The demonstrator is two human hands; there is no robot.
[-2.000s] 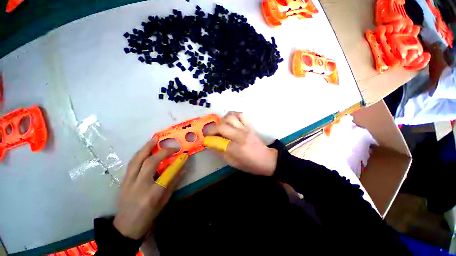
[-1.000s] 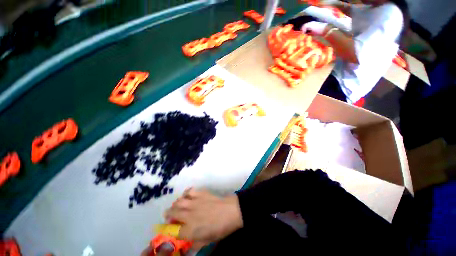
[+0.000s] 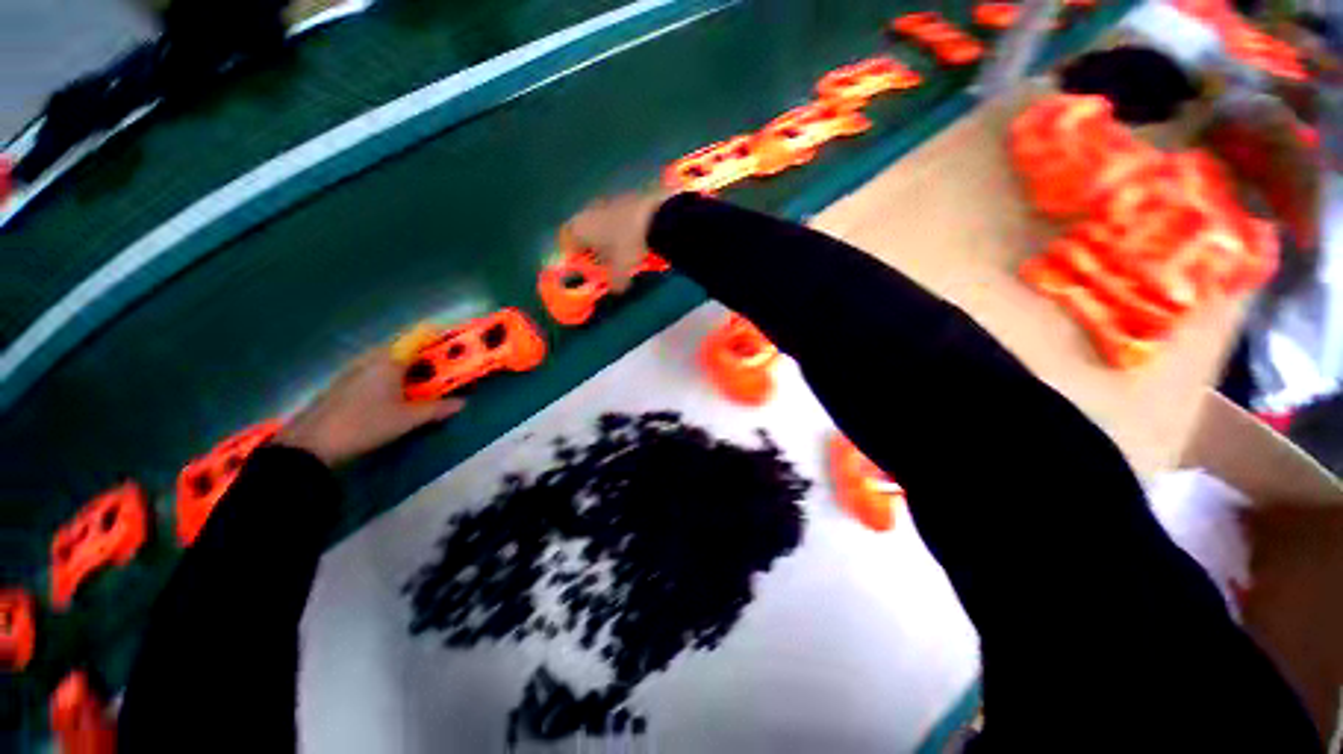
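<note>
My left hand (image 3: 365, 408) is over the green conveyor belt (image 3: 346, 265), its fingers on an orange plastic housing (image 3: 474, 354) with round holes. A yellow finger cot shows at that housing's upper left end. My right hand (image 3: 616, 236) is further right over the belt, on another orange housing (image 3: 572, 287), partly hidden by the hand. The picture is blurred there. A heap of small black pads (image 3: 633, 530) lies on the white table (image 3: 869, 648) in front of me.
More orange housings (image 3: 795, 133) lie along the belt on both sides. Two housings (image 3: 741, 358) on the table are partly behind my right sleeve. A pile of orange housings (image 3: 1134, 221) lies on brown cardboard (image 3: 928, 199) at right. An open carton (image 3: 1296, 516) stands at the right edge.
Both hands have moved from the near table edge out to the belt, with the arms stretched forward. The view has shifted with the head.
</note>
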